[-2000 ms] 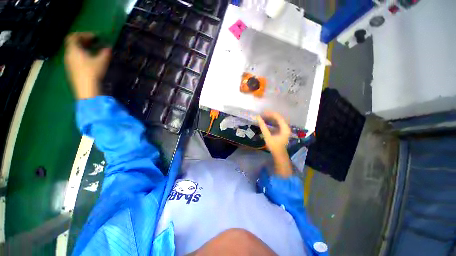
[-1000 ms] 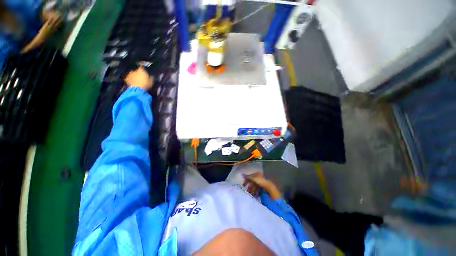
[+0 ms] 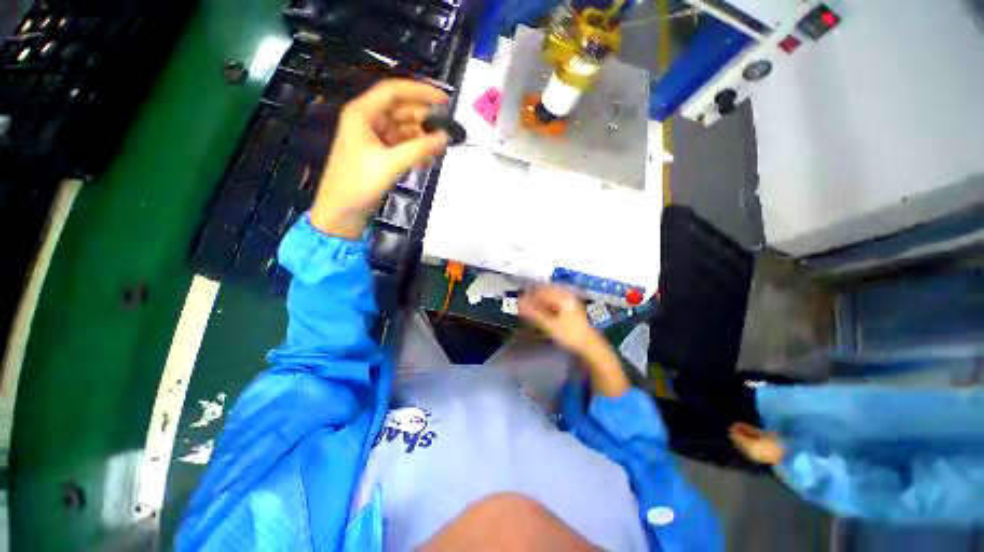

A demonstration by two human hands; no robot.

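Observation:
My left hand [image 3: 378, 146] is raised over the right edge of the black blister tray [image 3: 398, 208] and pinches a round black part [image 3: 445, 127] between thumb and fingers. My right hand [image 3: 556, 313] is blurred near the front edge of the white machine base [image 3: 491, 221], fingers curled; I cannot tell if it holds anything. The press head [image 3: 577, 54] has its white cylinder low over the orange fixture [image 3: 536, 112]. A dark piece shows under the cylinder, mostly hidden.
The green conveyor belt [image 3: 108, 291] runs along the left with loose black parts. A pink pad [image 3: 489, 106] lies beside the metal plate [image 3: 599, 135]. White scraps and an orange connector [image 3: 454, 271] are under the front edge. Another person's hand [image 3: 757, 443] is at lower right.
My left hand has moved right from the tray, now showing a black part. My right hand has risen from my lap. The press head, absent over the fixture two seconds ago, is over it now.

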